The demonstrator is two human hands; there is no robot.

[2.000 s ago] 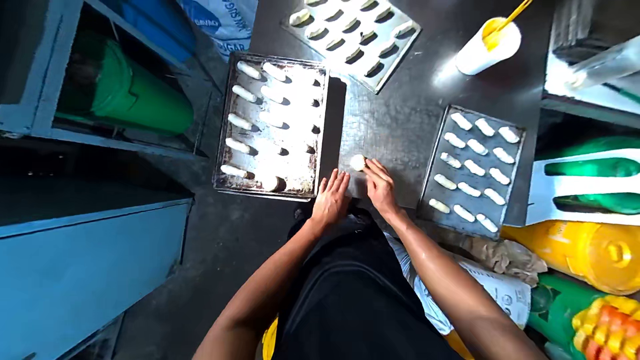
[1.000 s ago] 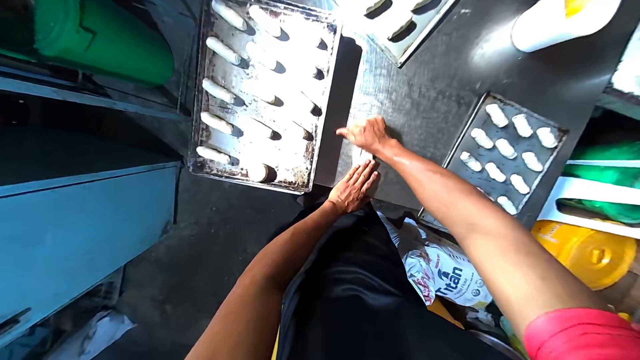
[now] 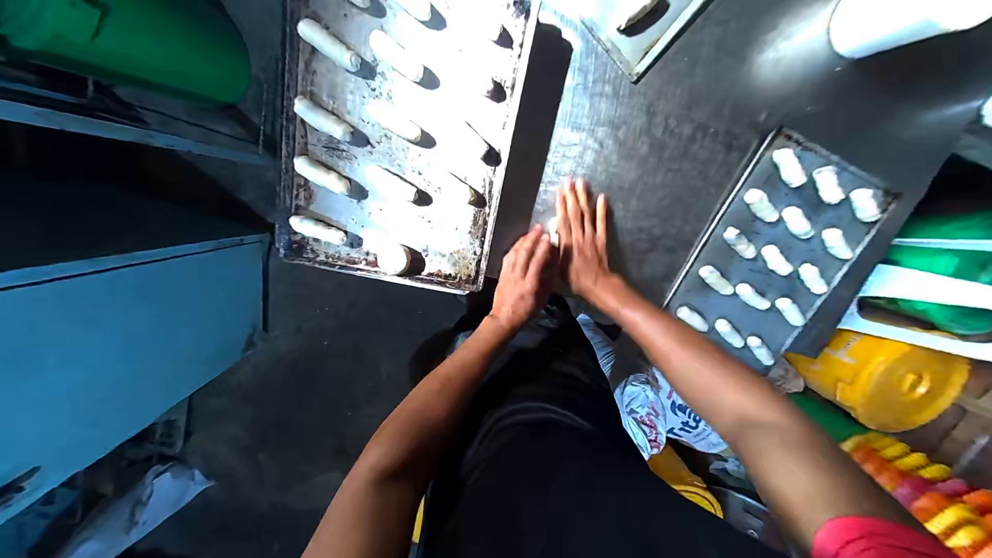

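Note:
A small pale piece of dough (image 3: 552, 230) lies on the dark metal worktop (image 3: 659, 116), partly hidden between my hands. My left hand (image 3: 525, 275) touches its left side with the fingertips, fingers close together. My right hand (image 3: 581, 232) lies flat with fingers stretched forward, beside or partly over the dough. Left of them a large metal baking tray (image 3: 473, 271) bears several long dough rolls (image 3: 322, 174) in rows. To the right, a smaller dark tray (image 3: 798, 341) holds several short dough pieces (image 3: 777, 260).
Another tray (image 3: 639, 66) reaches in at the top, and a white container (image 3: 891, 27) stands at the upper right. A blue cabinet (image 3: 132, 349) and a green bin (image 3: 132, 54) are at the left. Yellow containers (image 3: 891, 376) and bags (image 3: 674, 411) sit below the worktop's right side.
My right hand, raised with its thumb out a second ago, is now down flat on the worktop beside my left hand. The view has shifted since the first frame.

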